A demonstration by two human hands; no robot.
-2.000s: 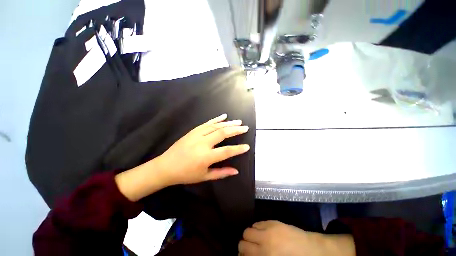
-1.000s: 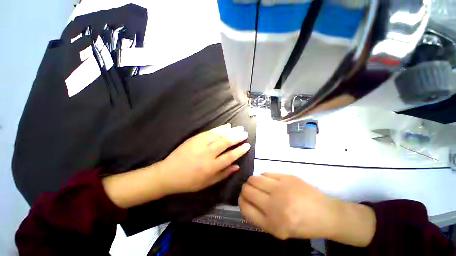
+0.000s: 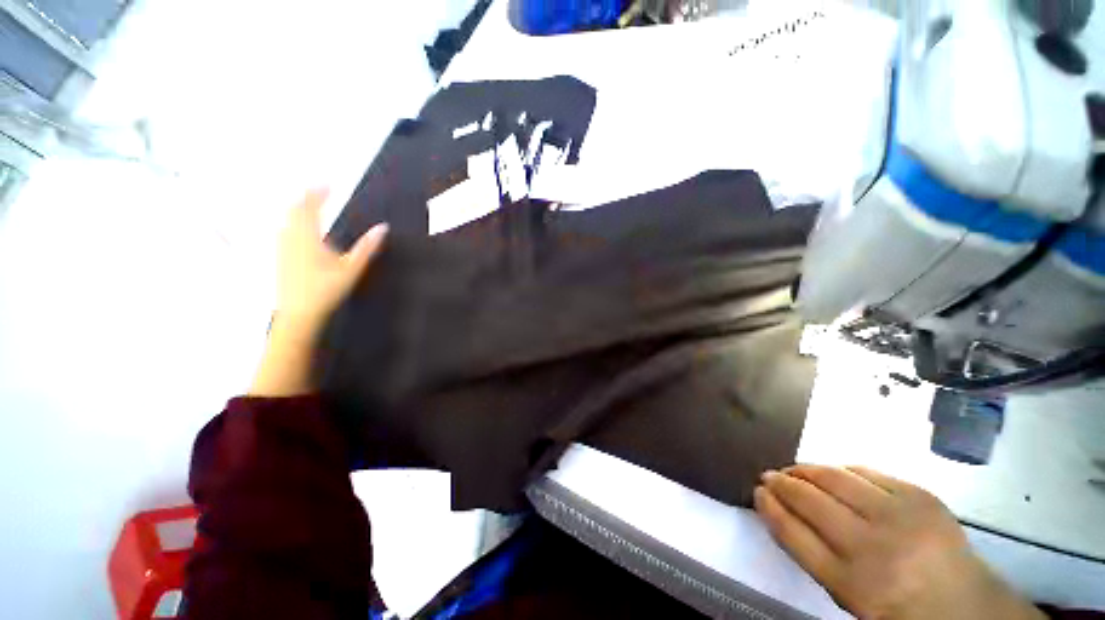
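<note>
A dark brown-black fabric panel [image 3: 521,327] lies on the white table and runs right to the needle area [image 3: 854,333] of the white, blue-striped sewing machine [image 3: 969,158]. It has long folds. Small pale labels [image 3: 467,204] lie fanned on the dark fabric at upper left. My left hand [image 3: 318,285], slightly blurred, is at the fabric's left edge with thumb and fingers apart; whether it grips the cloth is unclear. My right hand [image 3: 866,533] has its fingertips together on the panel's lower right corner, near the table's front edge; its grip is partly hidden.
A grey ruler strip [image 3: 654,560] runs along the table's front edge. A grey-blue attachment [image 3: 966,424] stands right of the presser area. A red plastic stool or basket [image 3: 152,563] is at lower left. A shiny blue bundle [image 3: 567,12] lies at the back. White sheets [image 3: 418,533] show below the fabric.
The view has swung left. My left hand has moved from the cloth near the needle to the panel's far left edge, and folds have formed. My right hand stays near the panel's front right edge.
</note>
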